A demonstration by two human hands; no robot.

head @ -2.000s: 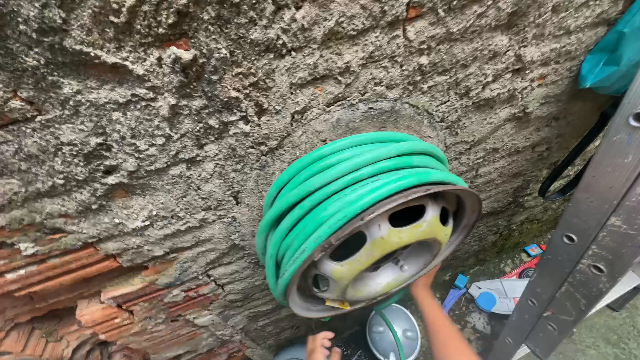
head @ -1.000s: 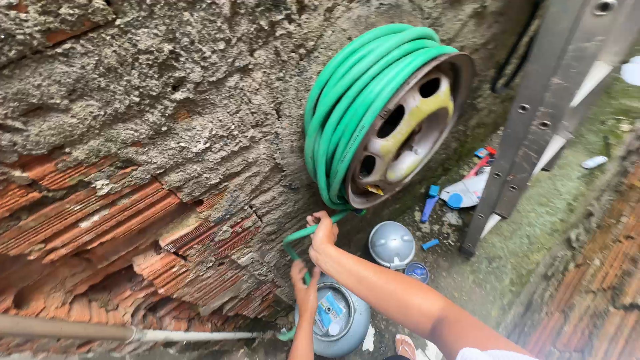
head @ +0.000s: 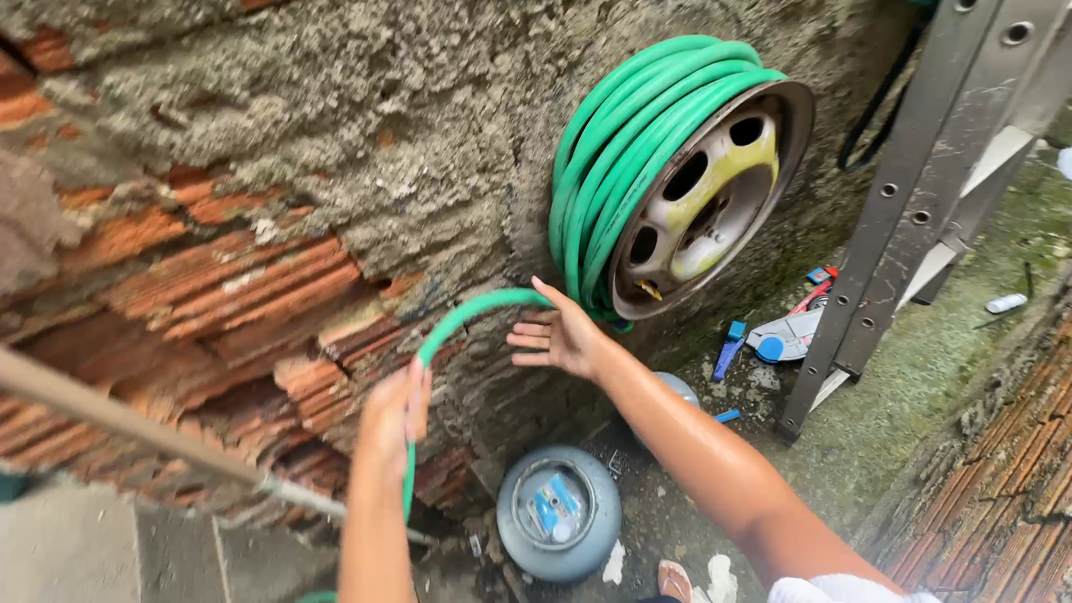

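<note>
A green garden hose point(head: 649, 142) lies coiled around a rusty steel wheel rim point(head: 712, 201) mounted on the rough wall. The hose's loose part leaves the coil at the rim's lower left, arches to the left and hangs down. My left hand point(head: 394, 410) is closed around this loose part at the left end of the arch. My right hand point(head: 557, 335) has its fingers spread at the hose, just below the coil; the thumb is by the hose, and no grip shows. Part of the loose hose is hidden behind my left hand and forearm.
A metal ladder point(head: 904, 209) leans at the right. Below stand a blue-grey gas cylinder point(head: 559, 512) and another rounded grey object point(head: 677, 387), partly behind my right arm. Blue and red items lie near the ladder's foot. A pole point(head: 167, 427) crosses the lower left by broken bricks.
My hands were close together on the hose one second ago; now they are apart, with the right one's fingers spread. The loose hose now forms a wider arch. The view has shifted.
</note>
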